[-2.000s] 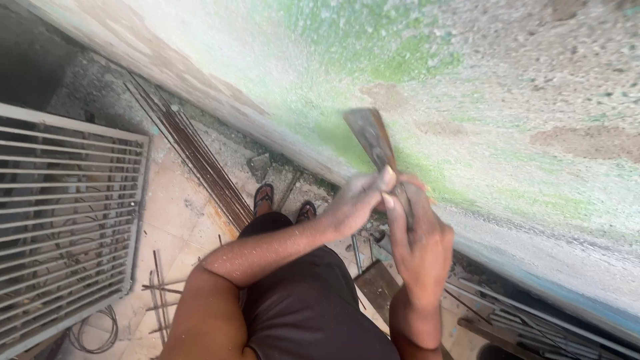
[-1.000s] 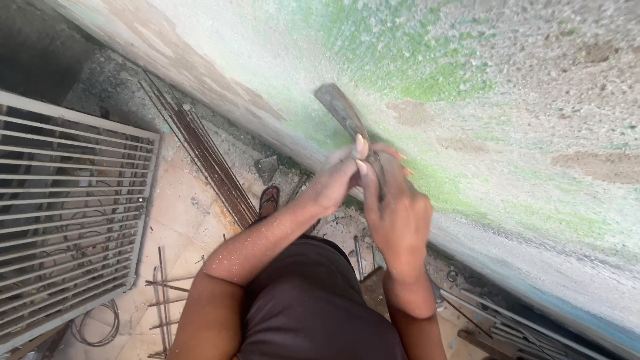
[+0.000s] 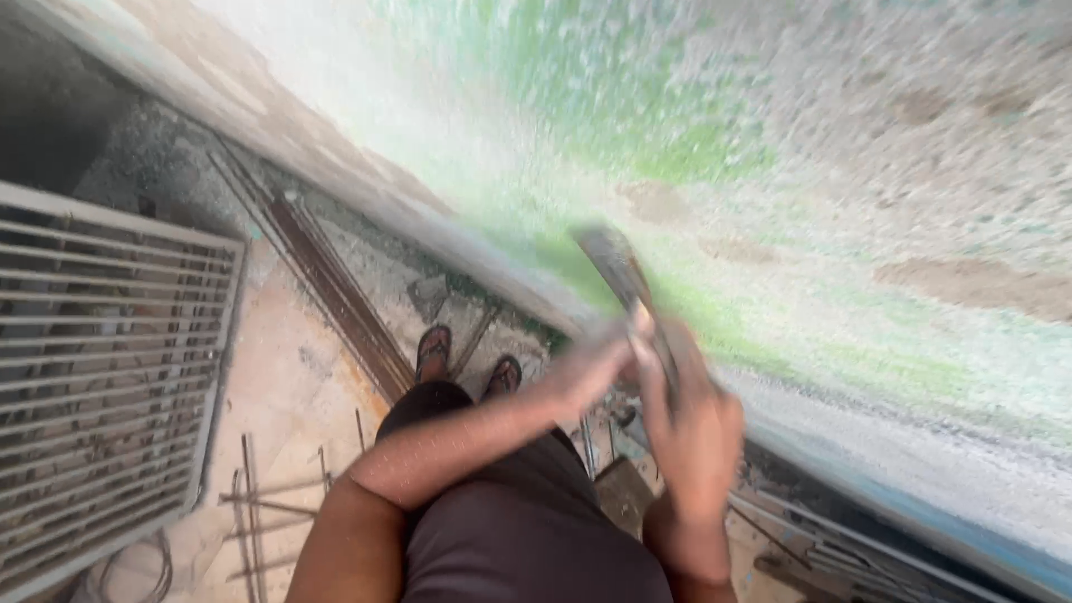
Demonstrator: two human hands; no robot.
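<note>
A scraper-like tool with a flat, worn blade (image 3: 610, 258) points up and left from my hands, over a wall (image 3: 519, 134) with patchy green, white and grey paint. Around its handle my right hand (image 3: 691, 410) is closed. My left hand (image 3: 595, 364), blurred, reaches in from the left and meets the tool at the base of the blade, beside my right fingers. Its exact hold is hidden by blur. Bare plaster patches (image 3: 971, 280) show on the wall at the right. Whether the blade touches the wall cannot be told.
A white metal grille (image 3: 222, 352) stands at the left. Rusty steel bars (image 3: 327, 285) lie along the wall's foot, near my sandaled feet (image 3: 434, 347). Crossed rods (image 3: 251, 511) and coiled wire (image 3: 159, 569) lie lower left. Metal bars (image 3: 871, 557) lie lower right.
The tool and both hands move up and left between the two earlier frames, then back down and right. Both hands stay at the tool.
</note>
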